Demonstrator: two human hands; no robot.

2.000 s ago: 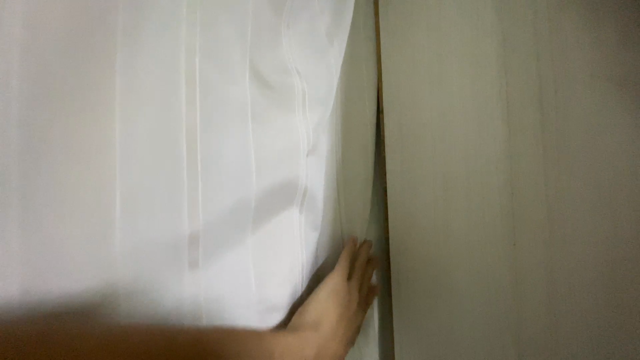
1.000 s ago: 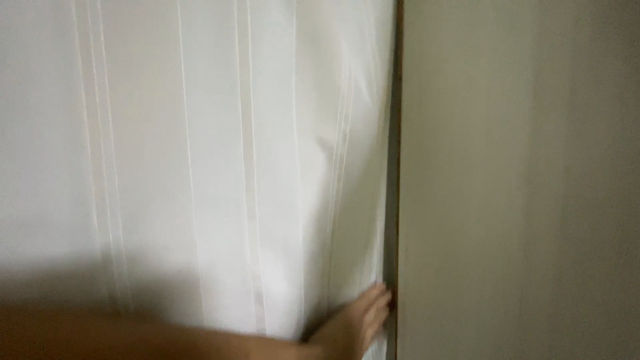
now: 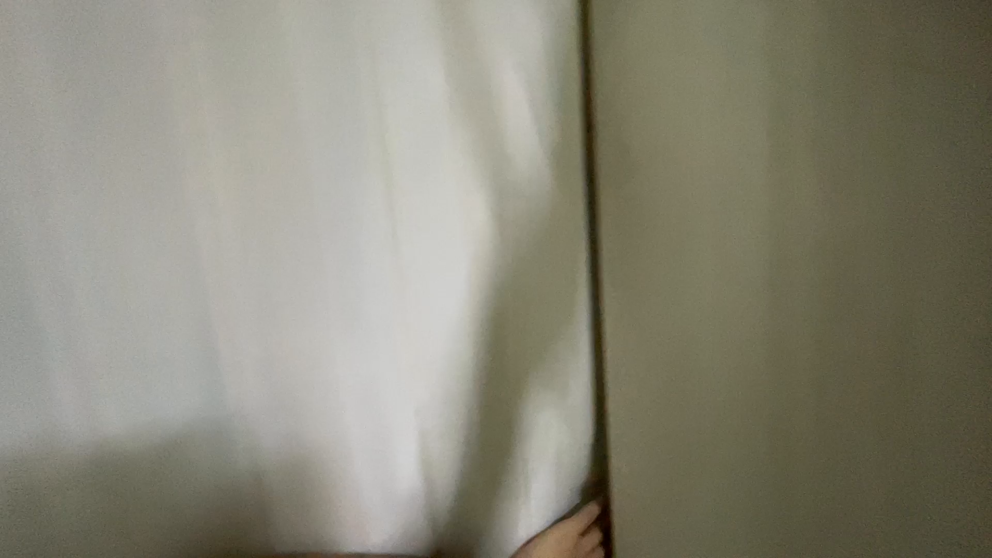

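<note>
A white striped fabric sheet covers the left and middle of the view, blurred, with soft folds near its right side. My left hand shows only in part at the bottom edge, its fingers at the dark gap where the fabric meets a flat panel. The fingertips lie close to the panel's edge; whether they pinch any fabric cannot be told. A strip of my left forearm barely shows along the bottom. My right hand is out of view.
A plain grey-beige panel fills the right side, with a straight, near-vertical edge beside the fabric. Shadows fall across the lower left of the fabric and down its folds.
My left hand sits lower in the view than before, by the gap, and less of the hand and forearm shows. The folds near the gap have changed shape.
</note>
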